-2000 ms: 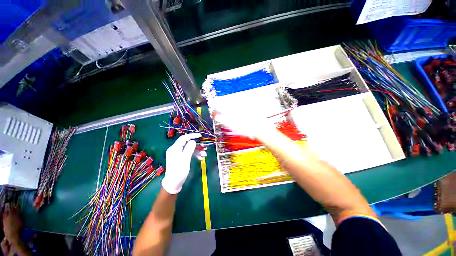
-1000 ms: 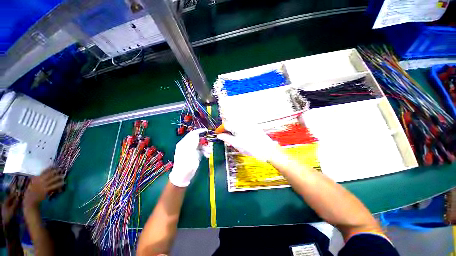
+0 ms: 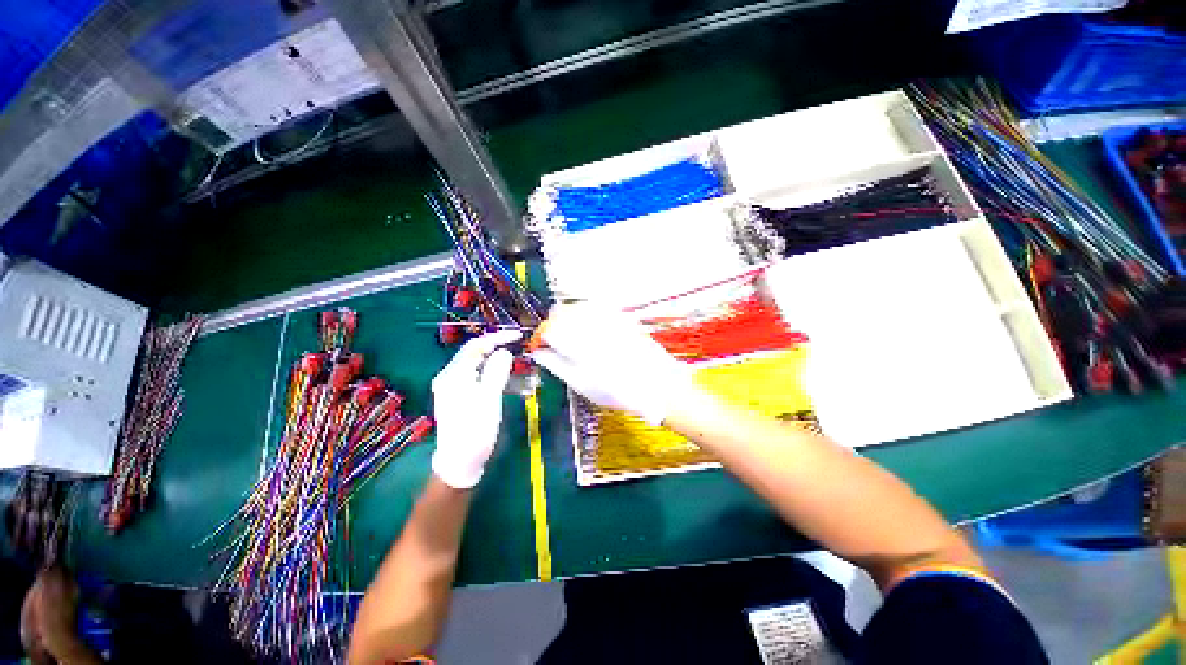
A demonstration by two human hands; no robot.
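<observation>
My left hand [image 3: 471,405], in a white glove, is closed at the fingertips around a small red connector housing [image 3: 523,368], partly hidden by the fingers. My right hand [image 3: 598,353], also gloved, has its fingertips touching the left ones at the housing, with an orange cover on a fingertip. A wire between the fingertips is too small to tell clearly. Both hands are over the left edge of the wire tray [image 3: 901,437]. The tray holds blue wires [image 3: 637,195], black wires [image 3: 852,214], red wires [image 3: 728,329] and yellow wires [image 3: 637,442].
A large harness pile [image 3: 312,481] lies left of the yellow line [image 3: 537,500]. A small bunch [image 3: 475,266] lies by the metal post [image 3: 436,124]. Another harness pile [image 3: 1041,195] and a blue bin [image 3: 1121,169] are right. A vented box [image 3: 72,364] and another person's hand [image 3: 52,611] are left.
My right hand was over the red wires two seconds ago and is now at my left fingertips. The other person's hands have moved down and left since one second ago.
</observation>
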